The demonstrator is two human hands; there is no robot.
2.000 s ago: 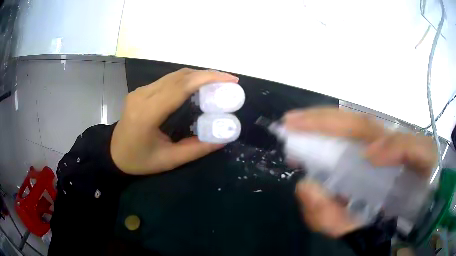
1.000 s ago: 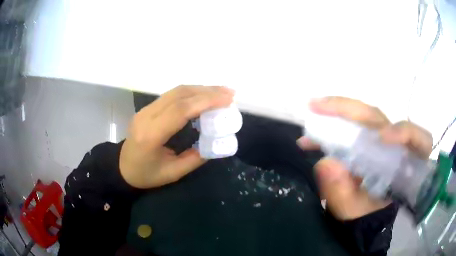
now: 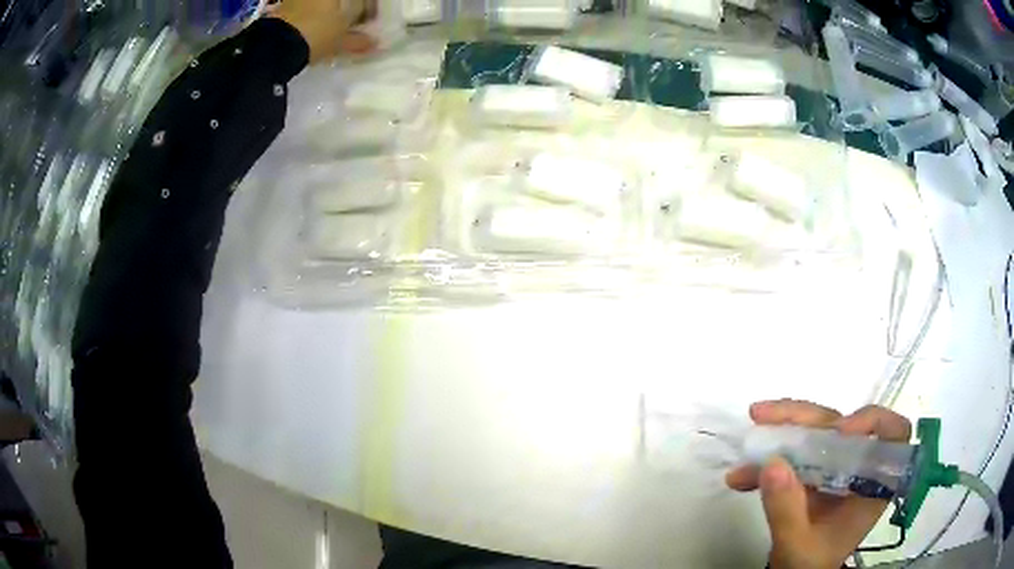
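Note:
My right hand (image 3: 817,489) holds the dispensing syringe (image 3: 845,456) low at the right, its white front end pointing left over a crumpled wiping paper (image 3: 695,439). The green adapter cap (image 3: 925,476) is on its rear, joined to a translucent hose. A clear blister tray (image 3: 445,287) lies across the bench with white housings (image 3: 543,230) in its pockets, mostly in pairs. My left hand (image 3: 322,28) is at the top left by the tray's far corner, cut by the frame edge; what its fingers hold cannot be told.
Tall stacked blister trays (image 3: 50,267) stand at the left, beside my sleeve. Clear tubes (image 3: 890,106) lie at the back right near a white paper piece (image 3: 947,176). Thin cables and tubing (image 3: 928,322) run along the right side. Yellowish tape (image 3: 386,411) crosses the white bench.
The view has swung up over the bench. My left hand has moved from the front to the far left, and the housing pair is no longer seen in it. My right hand still holds the syringe.

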